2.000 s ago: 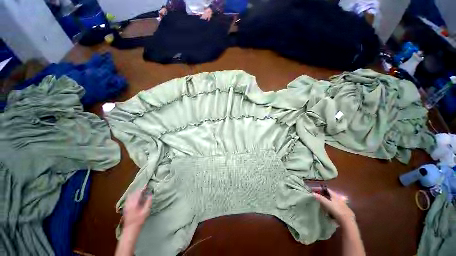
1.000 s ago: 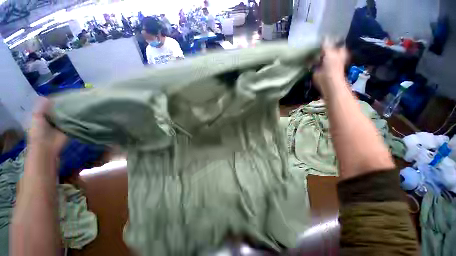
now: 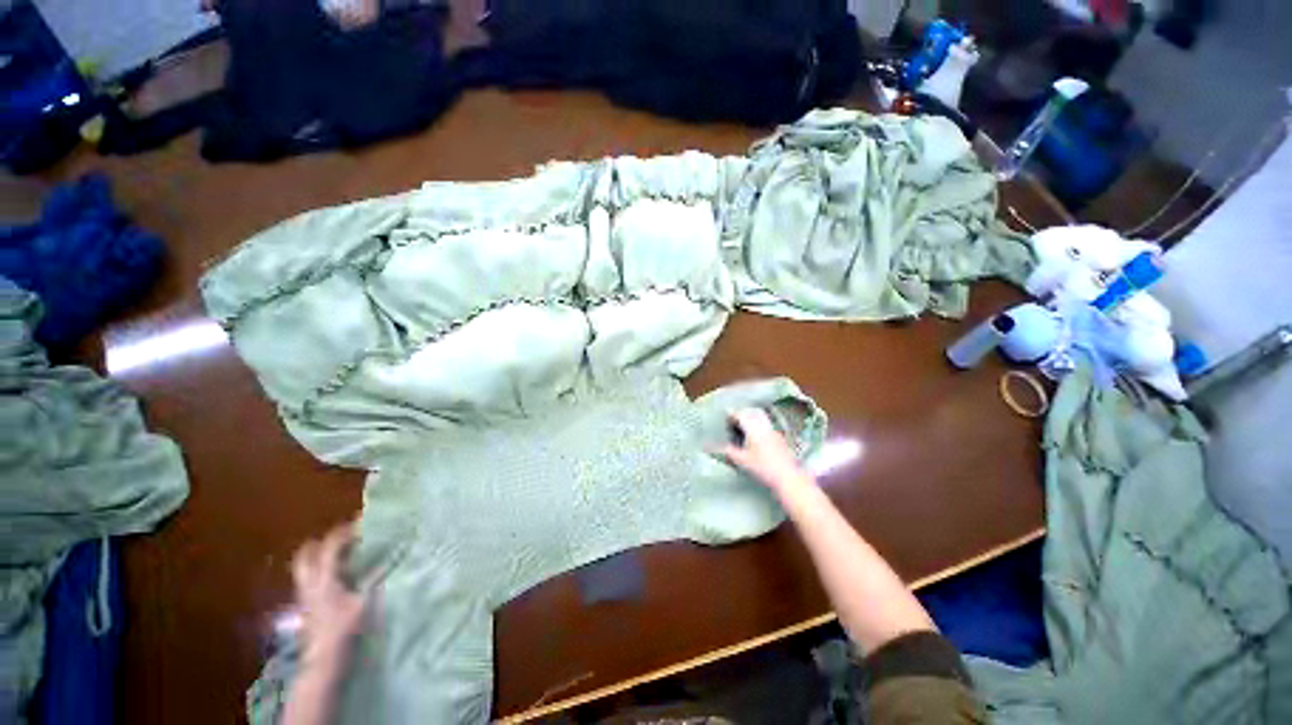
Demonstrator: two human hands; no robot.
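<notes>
A pale sage green tiered dress (image 3: 482, 340) lies spread on the reddish-brown table, its ruffle seams away from me and its smocked panel (image 3: 539, 475) near me. My right hand (image 3: 761, 442) rests on the right puff sleeve (image 3: 737, 496), fingers bent; a small dark thing shows at the fingers, too small to name. My left hand (image 3: 326, 595) is blurred at the left sleeve (image 3: 425, 659), fingers apart. A small dark rectangle (image 3: 614, 577) shows below the neckline.
Green garments lie heaped at the back right (image 3: 879, 213), left (image 3: 71, 453) and lower right (image 3: 1162, 538). Blue cloth (image 3: 78, 255) is at the left. Black garments (image 3: 680, 57) lie across the table, near a person's hand. A bottle (image 3: 1009, 333), white bundle (image 3: 1112, 298) and tape roll (image 3: 1023, 394) are at the right.
The dress was lifted and blurred between both hands a second ago; it now lies on the table. Both hands have come down, and the view has tilted down.
</notes>
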